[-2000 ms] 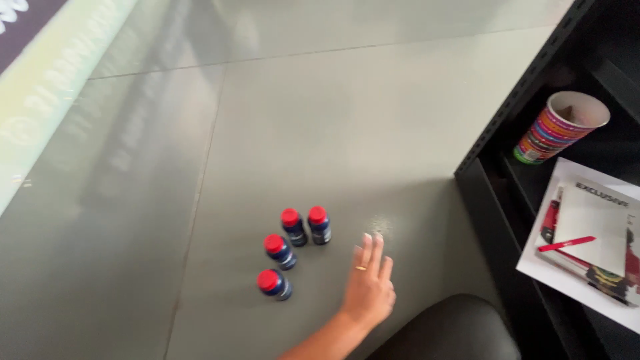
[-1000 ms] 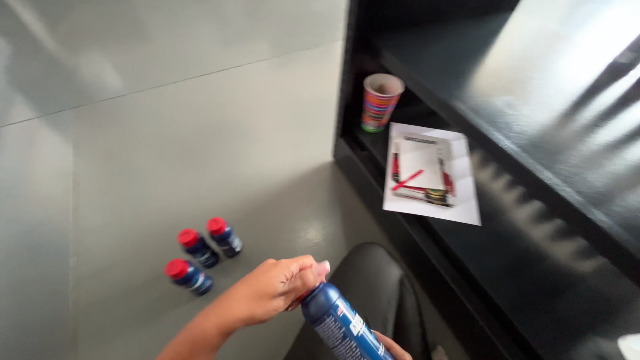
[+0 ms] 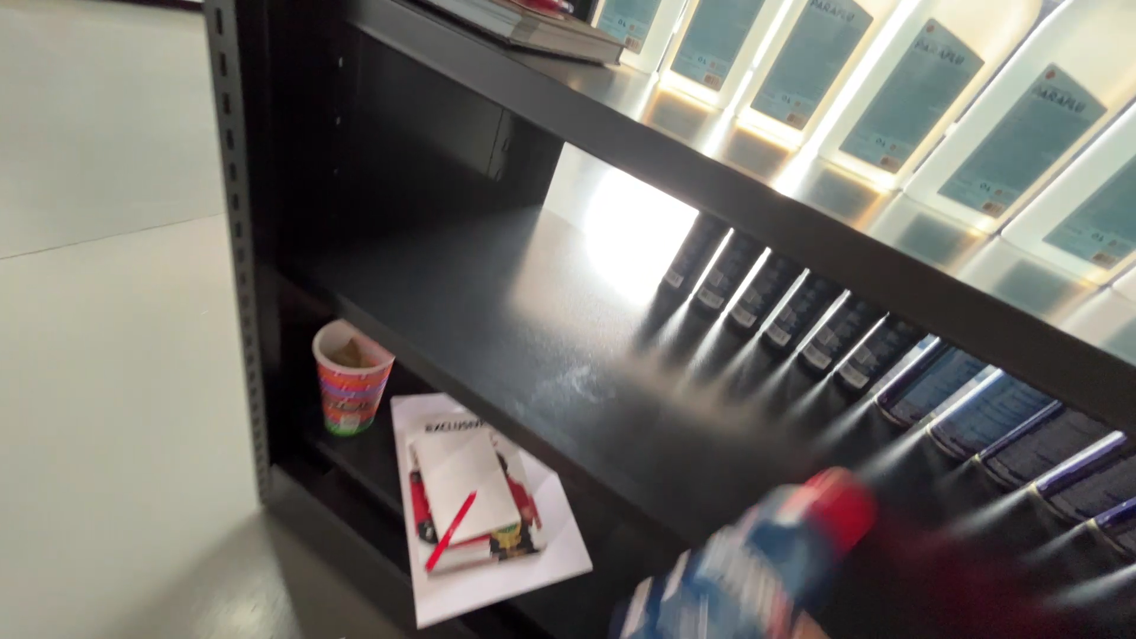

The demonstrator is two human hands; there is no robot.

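A blue bottle with a red cap (image 3: 737,568) is at the lower right, tilted and blurred by motion, in front of the black shelf (image 3: 497,337). Only a sliver of my right hand (image 3: 808,627) shows at the bottom edge, against the bottle; the rest of it is out of frame. My left hand is out of view. Dark slim bottles (image 3: 799,311) stand in a row on the shelf beyond the blue bottle, with wider dark blue containers (image 3: 941,382) to their right.
Large white containers with teal labels (image 3: 923,89) line the upper shelf near a book (image 3: 550,31). On the lowest level, a colourful paper cup (image 3: 352,382) stands beside a white sheet (image 3: 541,577) bearing a notepad (image 3: 466,479) and a red pen (image 3: 451,531). A perforated upright (image 3: 232,177) edges the unit.
The view has swung far right, from the floor to the shelving. My left hand was at the blue bottle's cap a second ago and is now out of view. The bottle is now before the shelf.
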